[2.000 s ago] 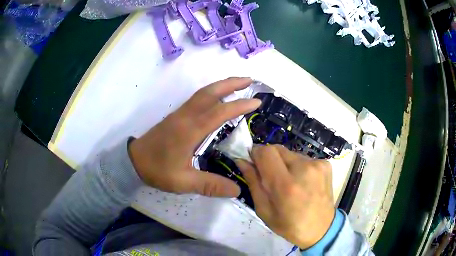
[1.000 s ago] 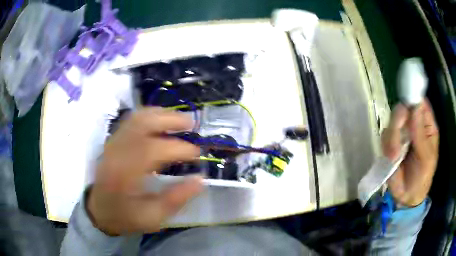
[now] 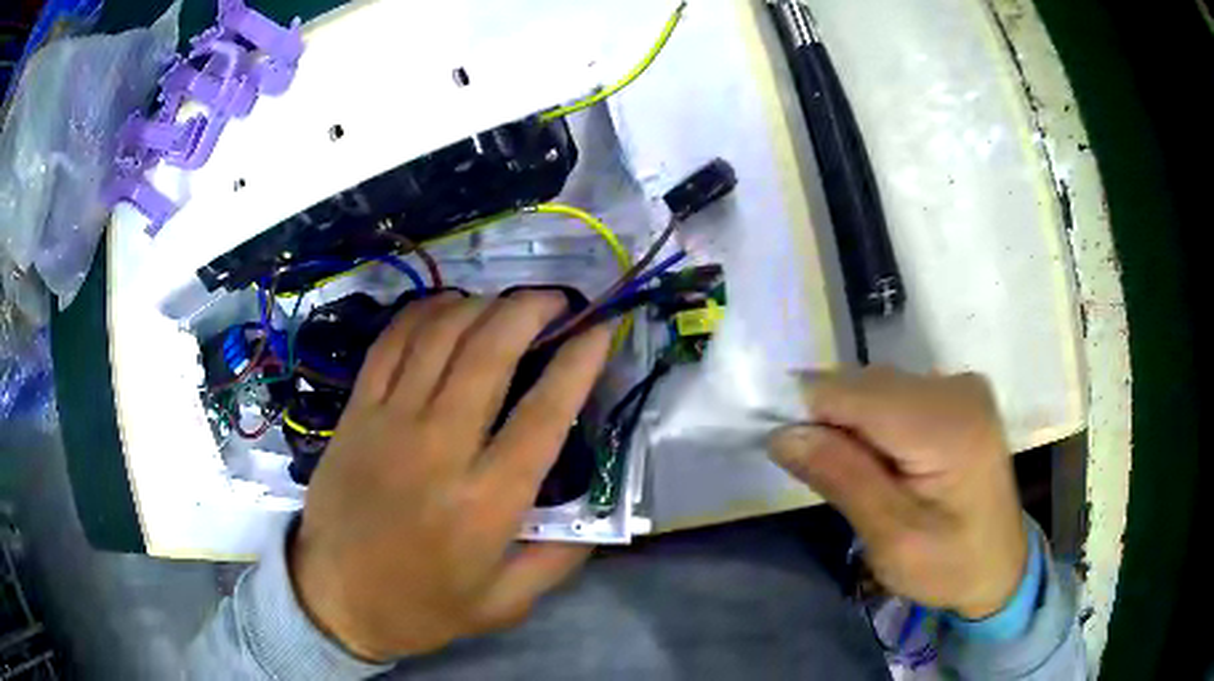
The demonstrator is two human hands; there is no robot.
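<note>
An open white housing shell point(image 3: 586, 527) lies on the white board, with black socket modules point(image 3: 439, 193) in a far row and a near row. Yellow, blue and brown wires run between them. A small black connector point(image 3: 700, 186) and a green circuit board with a yellow part point(image 3: 695, 322) hang at the right end. My left hand point(image 3: 446, 466) lies over the near modules and the shell's near wall, covering part of both. My right hand point(image 3: 919, 486) is right of the shell, fingertips pinched on a blurred whitish piece point(image 3: 746, 399), possibly the white-headed tool.
A black mallet handle point(image 3: 852, 200) lies right of the shell, its head out of view. Purple brackets point(image 3: 206, 107) and a clear plastic bag point(image 3: 87, 146) are at the far left. Worn cream edging point(image 3: 1072, 200) runs along the right side.
The view has shifted. My right hand has come from the far right to near the shell's right end. My left hand has lowered onto the near modules. The far module row now appears tilted up.
</note>
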